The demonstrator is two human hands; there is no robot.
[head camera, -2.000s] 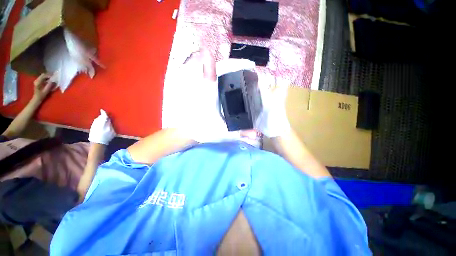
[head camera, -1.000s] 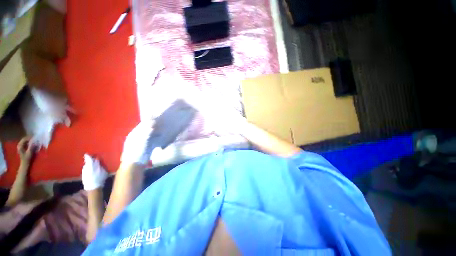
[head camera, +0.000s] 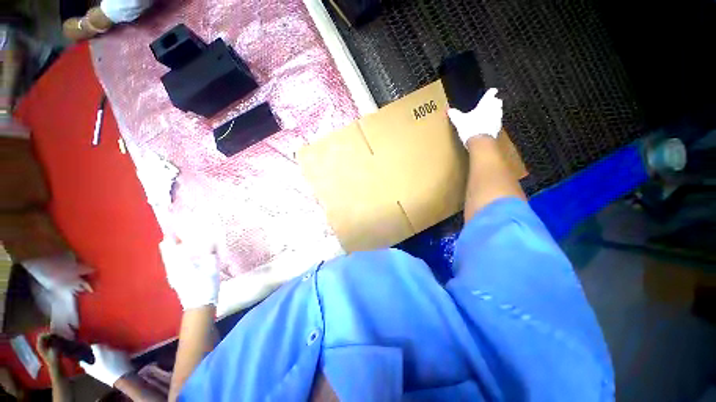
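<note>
My right hand (head camera: pixel 479 120), in a white glove, is around the near end of a black part (head camera: pixel 463 78) at the far right corner of a brown cardboard sheet (head camera: pixel 392 173). The fingertips are partly hidden by the part. My left hand (head camera: pixel 191 271), also white-gloved, is over the near left of the pink bubble wrap (head camera: pixel 235 188). It looks open and empty, though glare blurs the fingers. Farther up the wrap lie a black block (head camera: pixel 210 78) with a smaller block (head camera: pixel 179 45) with a square opening, and a flat black rectangle (head camera: pixel 246 129) with a pale line on it.
The mesh conveyor (head camera: pixel 542 86) is at the right, with a blue wrapped edge (head camera: pixel 593 188). On the red cover (head camera: pixel 94 212) lie a white pen (head camera: pixel 97 127) and white wrap (head camera: pixel 59 286). Another person's hands hold a dark item (head camera: pixel 69 346) lower left; a gloved hand (head camera: pixel 124 8) is top left.
The grey-black block from my hands is no longer in them. My right hand has moved right onto the black part on the cardboard. The view has turned and shifted right.
</note>
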